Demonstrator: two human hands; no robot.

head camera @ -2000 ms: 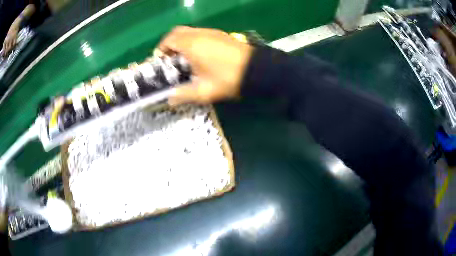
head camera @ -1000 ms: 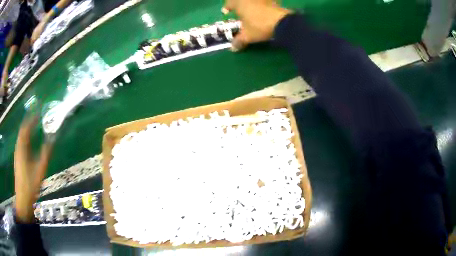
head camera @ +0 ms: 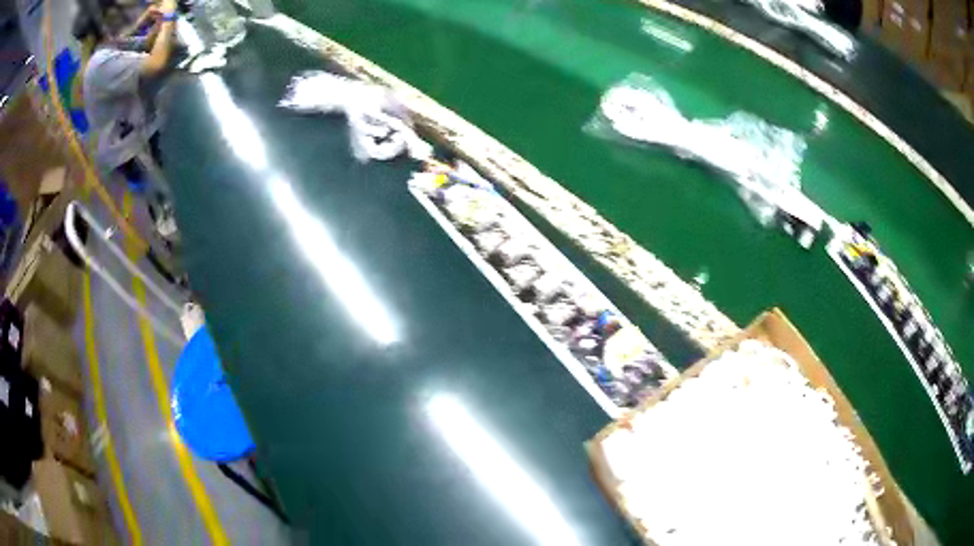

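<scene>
An open power strip housing [head camera: 539, 283] filled with parts lies on the dark green bench, its near end against the parts tray. Its cord [head camera: 379, 130], bundled in clear plastic, lies at the far end. The brown cardboard parts tray [head camera: 748, 453] is heaped with tiny white pieces at the lower right. A second open strip [head camera: 908, 331] lies on the bright green conveyor belt, with its white cord and bagged plug [head camera: 684, 128] stretching away to the left. Neither of my hands is in the picture.
The dark green bench [head camera: 320, 373] runs along the belt [head camera: 534, 64]. A person in grey [head camera: 118, 91] works at the bench's far end, upper left. A blue stool [head camera: 208, 400] stands at the bench's left side. Cartons [head camera: 64, 427] and yellow floor lines lie farther left.
The view has swung left along the bench. Both my hands, earlier at the strip on the belt and near its cord, have left the picture. That strip now lies released on the belt.
</scene>
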